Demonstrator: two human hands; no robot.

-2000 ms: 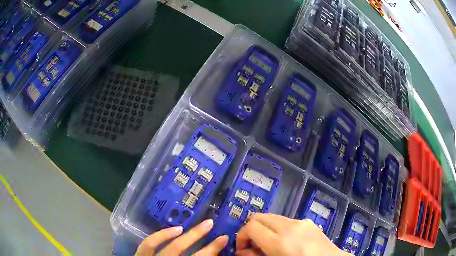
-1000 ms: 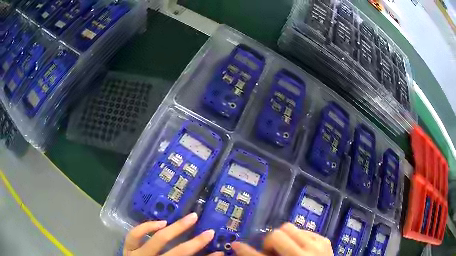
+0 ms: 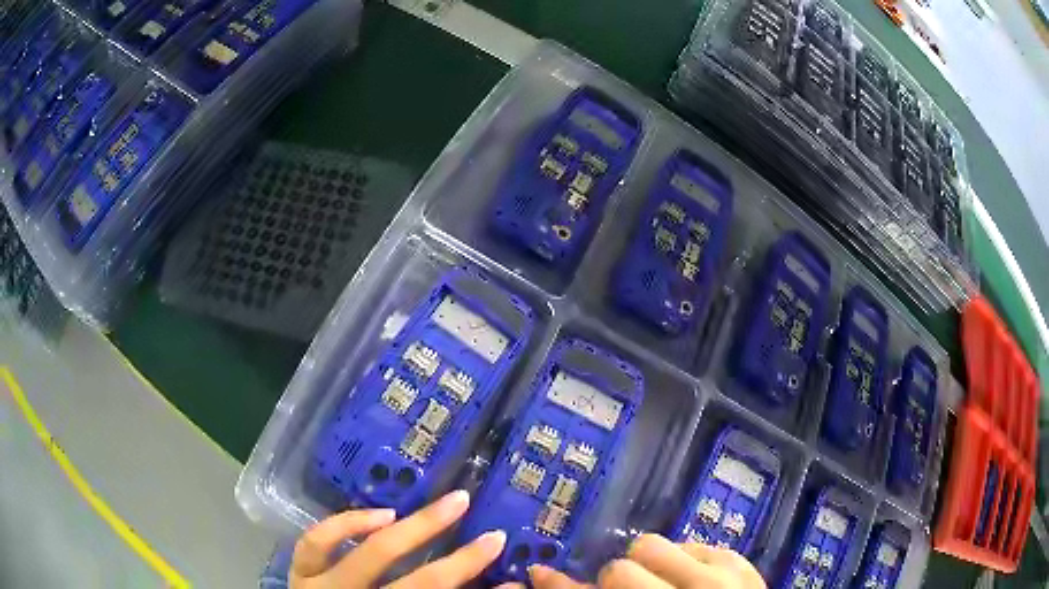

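Note:
A clear blister tray holds blue phone housings, rear side up. The housing in the near row, second from the left, lies under my fingers. My left hand is at the bottom edge, fingers apart, with fingertips on and beside this housing's lower end. My right hand is cut off by the bottom edge. Its fingers are bent at the same housing's lower end, and whatever they may hold is hidden. The leftmost near housing shows a pale label and silver slots. Tiny brassy specks show above my right hand.
A dimpled small-parts tray with dark discs lies left on the green surface. Stacked trays of blue housings stand at far left. Stacked trays of black housings stand behind. A red parts bin is at the right.
My right hand has moved down from the housing's silver slots to its lower end, leaving the slots uncovered. My left fingers stay at the housing. The view has shifted slightly.

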